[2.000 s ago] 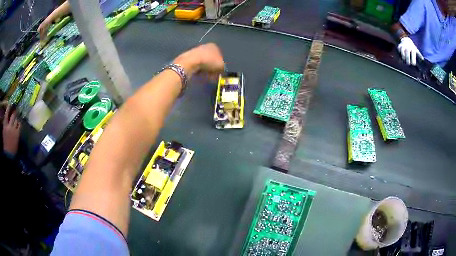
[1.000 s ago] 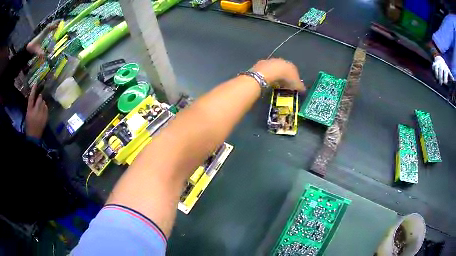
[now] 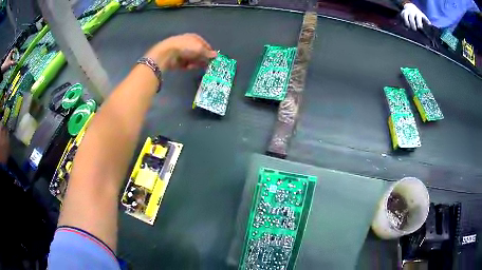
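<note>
My left hand (image 3: pixel 186 51) reaches out over the bench, with its fingertips at the top edge of a circuit board (image 3: pixel 216 84) that shows its green solder side. The fingers seem to pinch that edge. Another circuit board (image 3: pixel 272 73) lies solder side up to its right, beside the divider bar. A power supply board (image 3: pixel 153 178), component side up with yellow parts, lies nearer, right of my forearm. A large circuit board (image 3: pixel 278 221) lies solder side up on the work mat (image 3: pixel 338 211). My right hand is not in view.
The divider bar (image 3: pixel 292 100) lies beyond the mat. Two narrow boards (image 3: pixel 402 118) lie at right. The solder dross cup (image 3: pixel 402 208) stands beside a black holder (image 3: pixel 441 227). Green rings (image 3: pixel 79 119) and a grey post (image 3: pixel 79 50) are at left. A gloved hand (image 3: pixel 414 17) shows at top right.
The board at my left hand showed its yellow component side before and now shows its green solder side. The camera view has shifted, most clearly since one second ago.
</note>
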